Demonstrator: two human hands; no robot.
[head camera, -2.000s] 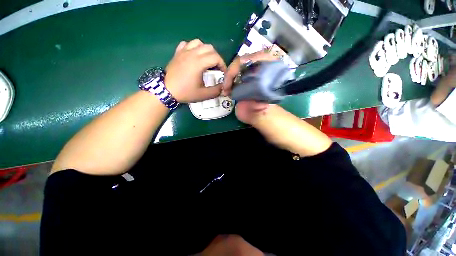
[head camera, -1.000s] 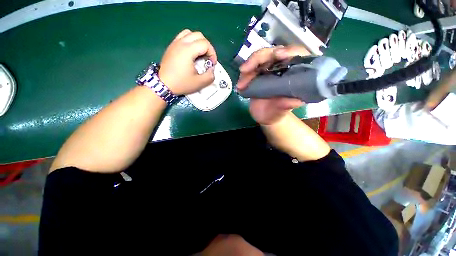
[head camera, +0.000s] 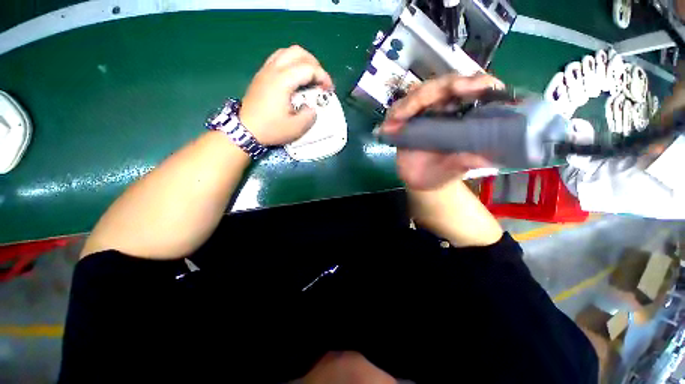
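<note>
A white plug-in device housing (head camera: 324, 136) lies on the green bench in front of me. My left hand (head camera: 284, 96) holds it by its upper left part, fingers bent over the edge. A round screw post shows beside my fingertips. My right hand (head camera: 436, 142) grips the grey electric screwdriver (head camera: 469, 139), which lies level and is slightly blurred. Its nose points left, to the right of the housing and apart from it. The bit's tip is too blurred to make out. The black driver cable (head camera: 627, 144) runs off to the right.
The silver screw feeder (head camera: 432, 45) stands on the green bench (head camera: 150, 97) beyond my right hand. Several white pieces (head camera: 620, 90) stand in an overlapping row at the right, near another person's white sleeve (head camera: 608, 184). A white housing (head camera: 11, 133) is at the left edge. A red crate (head camera: 552, 196) is below.
The screwdriver in my right hand has moved right, away from the housing. My left hand keeps hold of the housing, which has turned slightly.
</note>
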